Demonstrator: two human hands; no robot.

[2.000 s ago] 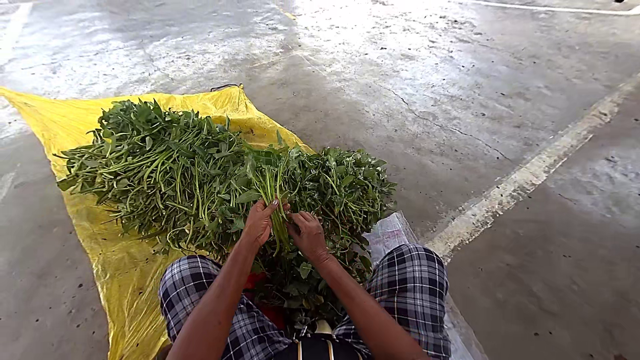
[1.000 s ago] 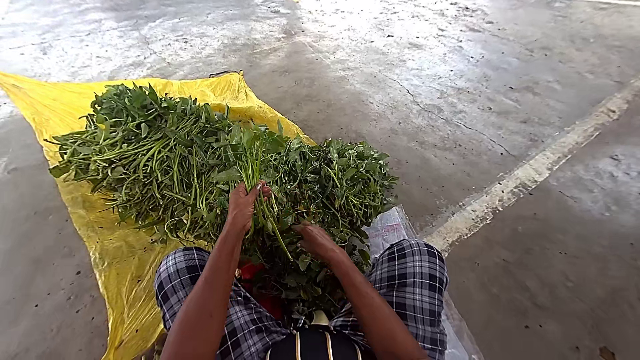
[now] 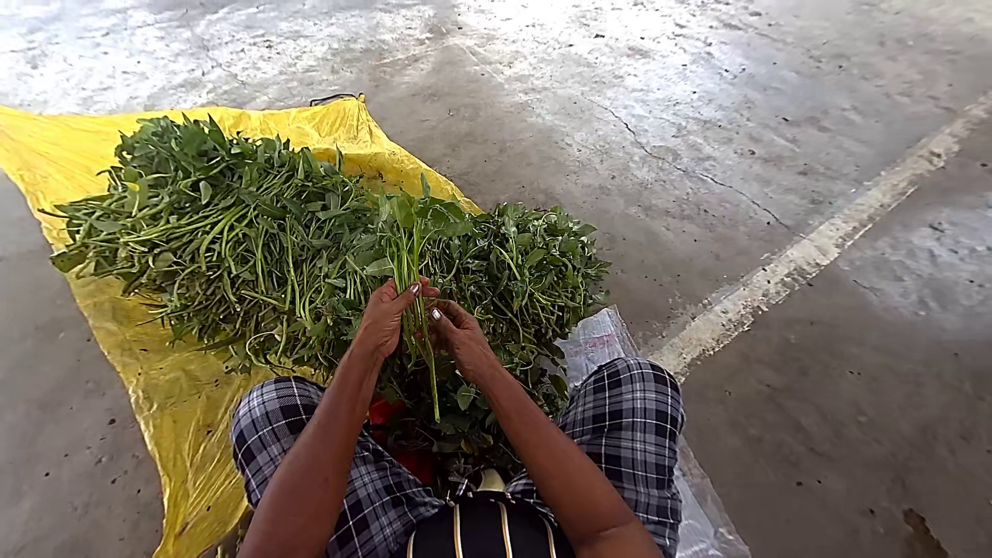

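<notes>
My left hand [image 3: 390,314] is closed around a small bunch of leafy green stems [image 3: 409,252], held upright with leaves at the top and stem ends hanging below. Close beside it, my right hand [image 3: 459,333] has its thumb and fingers bent at the lower stems; whether it grips one cannot be made out. Behind the hands, a large heap of leafy green stems [image 3: 232,225] lies on a yellow plastic sheet [image 3: 147,387]. More leafy greens [image 3: 527,271] are piled to the right, reaching down between my knees.
A clear plastic sheet [image 3: 601,341] shows under the right pile and beside my right knee. Something red [image 3: 385,411] is partly covered by greens between my legs. The concrete floor [image 3: 775,434] has a worn white painted line [image 3: 798,260] running diagonally on the right.
My right hand has come up from the greens between my knees to the held bunch. My left hand keeps its hold on the stems.
</notes>
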